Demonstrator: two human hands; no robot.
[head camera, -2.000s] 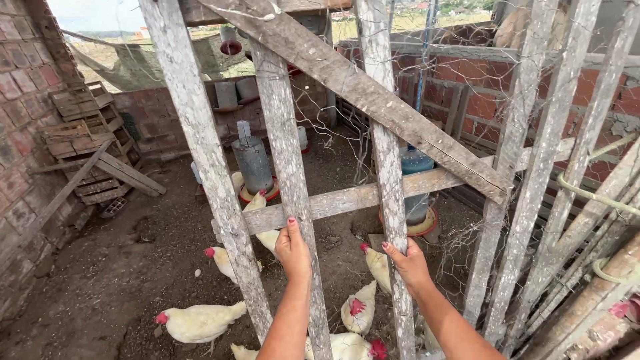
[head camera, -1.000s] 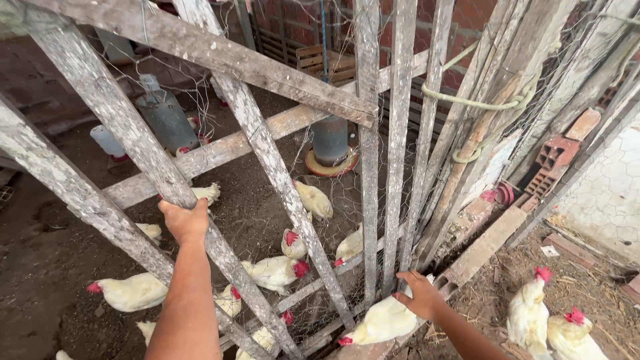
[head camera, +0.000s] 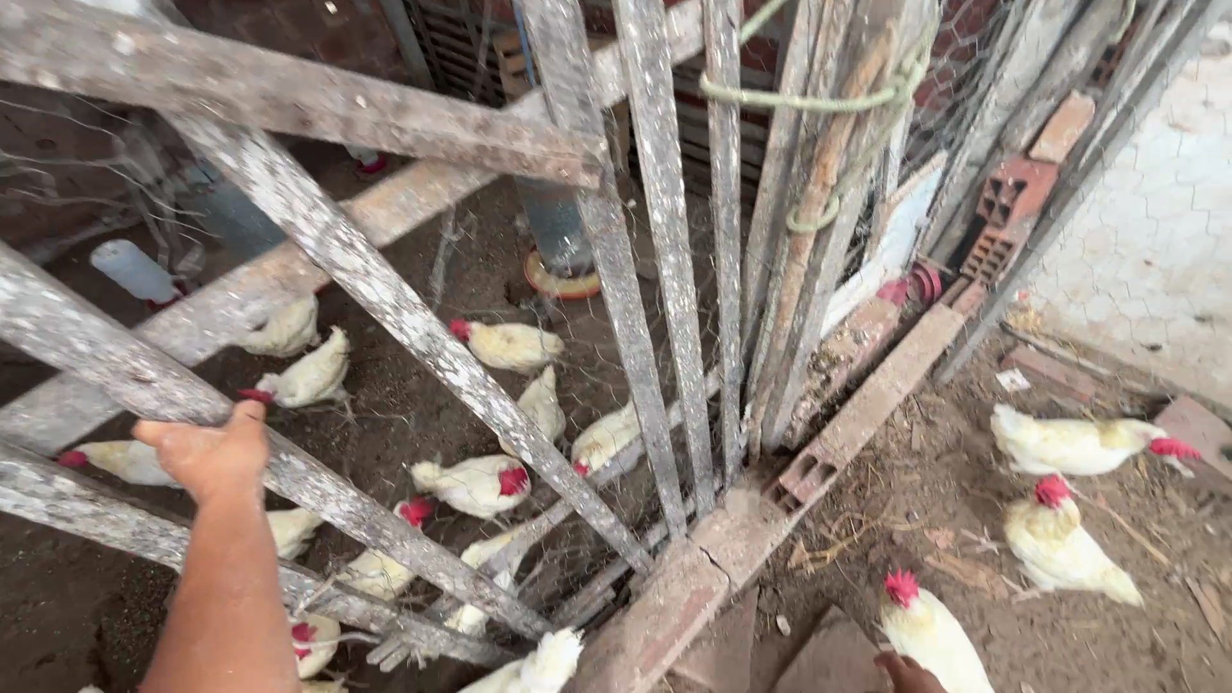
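Observation:
My left hand (head camera: 214, 450) is closed around a weathered slat of the wooden gate (head camera: 385, 298), at the lower left. At the bottom edge my right hand (head camera: 907, 671) shows only in part, beside a white hen with a red comb (head camera: 934, 630); whether it touches the bird cannot be told. Another white hen (head camera: 544, 666) is at the gate's foot, by the brick sill (head camera: 693, 577). Behind the slats and chicken wire stand several more white hens (head camera: 472, 484).
Two white hens (head camera: 1068, 544) stand on the dirt at the right. Hollow bricks (head camera: 1011, 192) line the sill. A green rope (head camera: 799, 99) ties upright poles. Inside the pen are a hanging feeder (head camera: 558, 236) and a white plastic drinker (head camera: 135, 271).
Two seconds ago both hands were on gate slats. My right hand has left the gate and moved down to the right, beside a hen. My left hand stays on a slat. The view has swung right and down.

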